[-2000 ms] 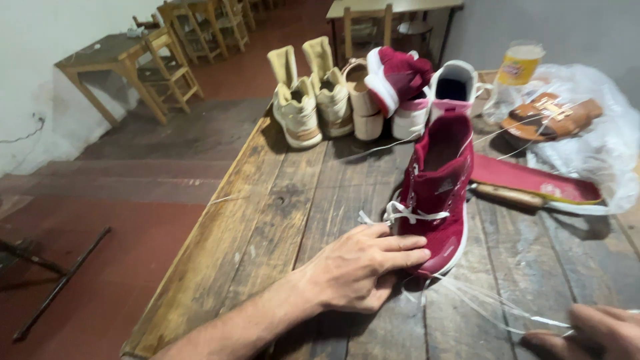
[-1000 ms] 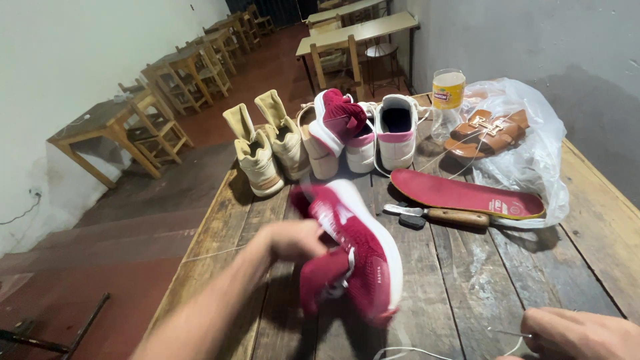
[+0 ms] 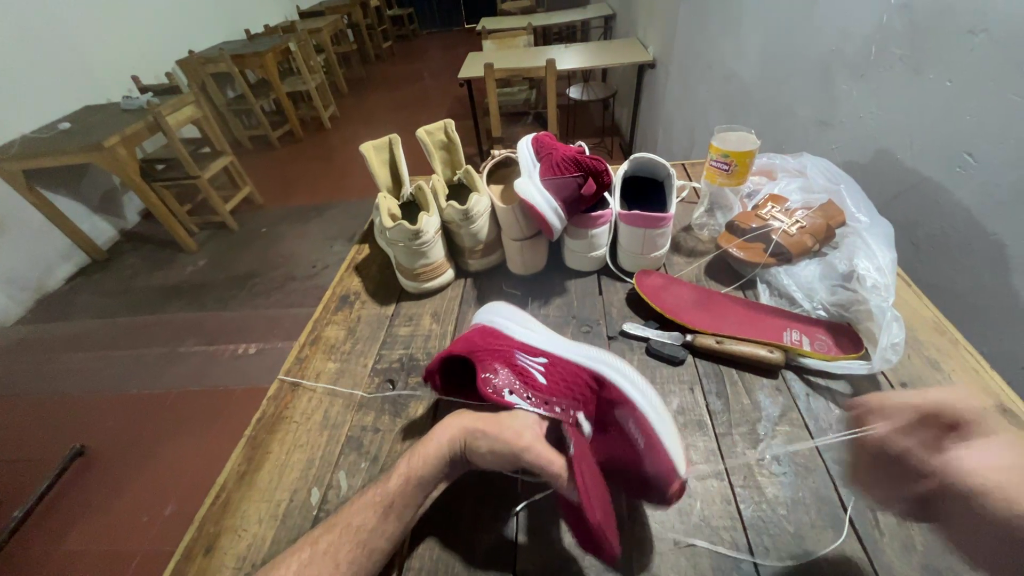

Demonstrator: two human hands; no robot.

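Observation:
A dark red sneaker [image 3: 560, 392] with a white sole lies tipped on its side above the table, its sole edge turned up and its toe toward the lower right. Gripping it around the lace and tongue area is my left hand [image 3: 512, 444]. My right hand [image 3: 928, 448], blurred, is off to the right with its fingers closed on pale thread [image 3: 824, 440] that runs toward the shoe's toe. More thread [image 3: 344, 390] trails from the shoe's left side to the table edge, and a loop lies at the lower right.
Behind stand beige boots [image 3: 412, 248], a beige shoe [image 3: 524, 240], white-and-pink sneakers [image 3: 644, 228] and another red sneaker [image 3: 552, 176]. At right are a red insole [image 3: 744, 312], a wooden-handled tool [image 3: 736, 350], a brown sandal [image 3: 780, 232], a plastic bag [image 3: 856, 264] and a cut bottle [image 3: 724, 176].
The red sneaker stood upright two seconds ago, with my left hand at its toe; now it is tipped over in that hand. The view has shifted. The thread at my right hand now looks drawn out.

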